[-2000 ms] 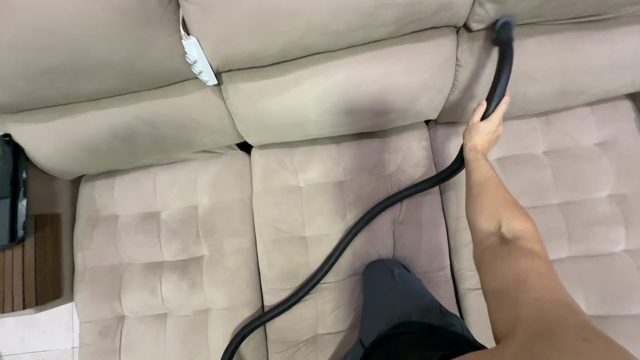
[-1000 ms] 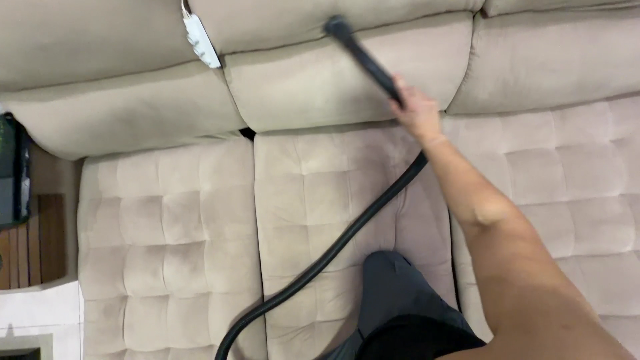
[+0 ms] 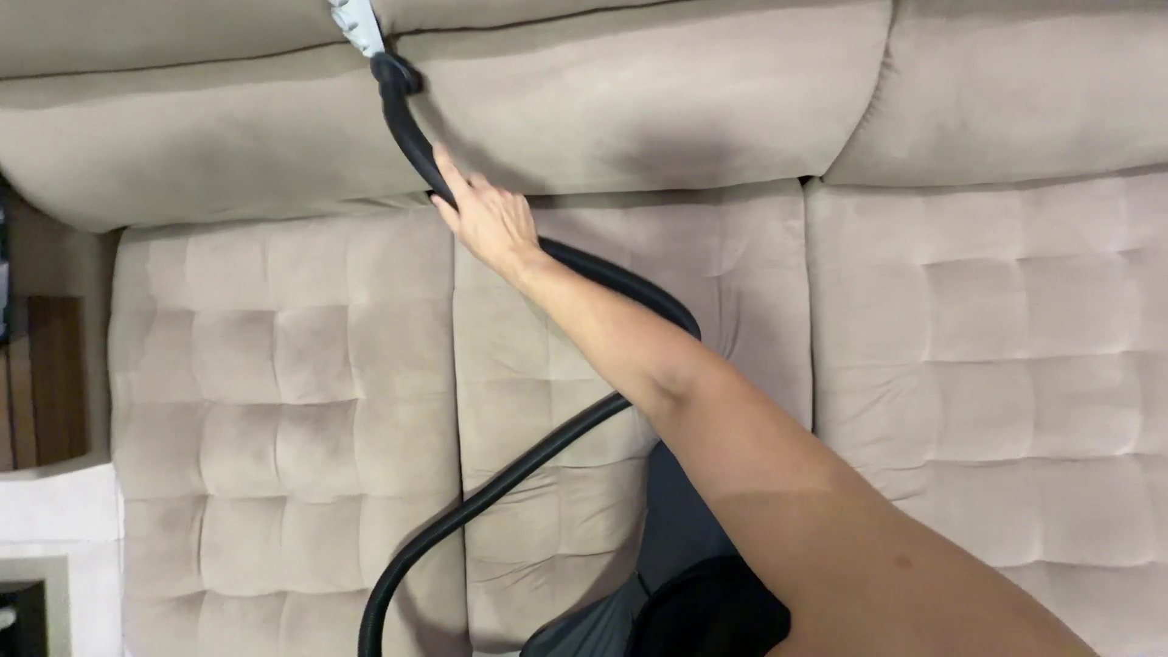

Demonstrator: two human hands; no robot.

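Observation:
My right hand (image 3: 488,214) is closed around the black vacuum wand (image 3: 406,132), its index finger stretched along the tube. The round black nozzle (image 3: 399,73) at the wand's far end rests against the sofa's beige back cushion (image 3: 657,100), right beside a white power strip (image 3: 358,26). From behind my hand the black ribbed hose (image 3: 511,474) loops under my forearm and runs down over the tufted seat cushions (image 3: 319,447). My left hand is out of view.
A wooden slatted piece (image 3: 50,383) stands past the sofa's left end, above a white floor (image 3: 55,506). My knee in dark grey trousers (image 3: 680,511) is at the middle seat. Seams part the seat cushions.
My right hand has carried the wand leftward along the back cushions, from the right part of the sofa to beside the white power strip. The hose now bends in a loop under my forearm.

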